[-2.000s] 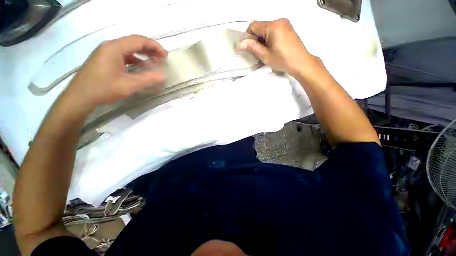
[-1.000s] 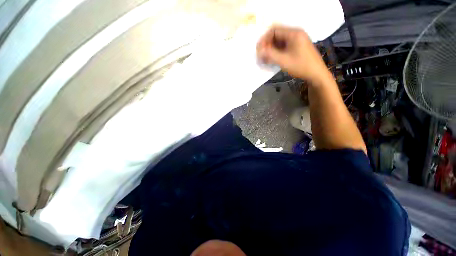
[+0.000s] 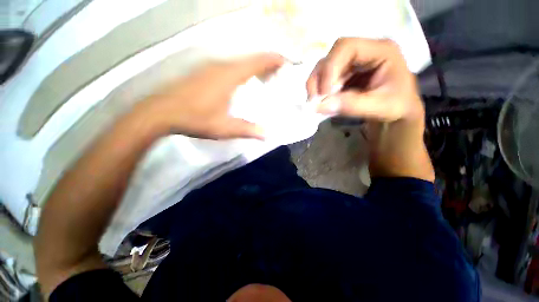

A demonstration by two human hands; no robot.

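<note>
My right hand (image 3: 375,82) is over the front edge of the white cloth (image 3: 378,17), with thumb and fingertips pinched on a small, thin white piece (image 3: 324,101). Glare hides its outline; it may be interlining. My left hand (image 3: 207,97) is blurred, to the left of it, with thumb and fingers apart above the cloth; nothing clear shows in it. A long curved beige-grey strip (image 3: 88,71) lies on the cloth beyond my left forearm. Another beige-grey strip (image 3: 80,135) lies nearer, partly hidden under that forearm.
The dark iron (image 3: 13,50) is cut off at the left edge. A standing fan (image 3: 520,135) is at the right. Tied bundles (image 3: 145,253) are on the floor at the lower left. Grey floor (image 3: 337,156) shows between the table and my body.
My left hand, last seen low at the left edge, has come up beside the right hand. The right hand has moved slightly right and now pinches a white piece. The view has shifted.
</note>
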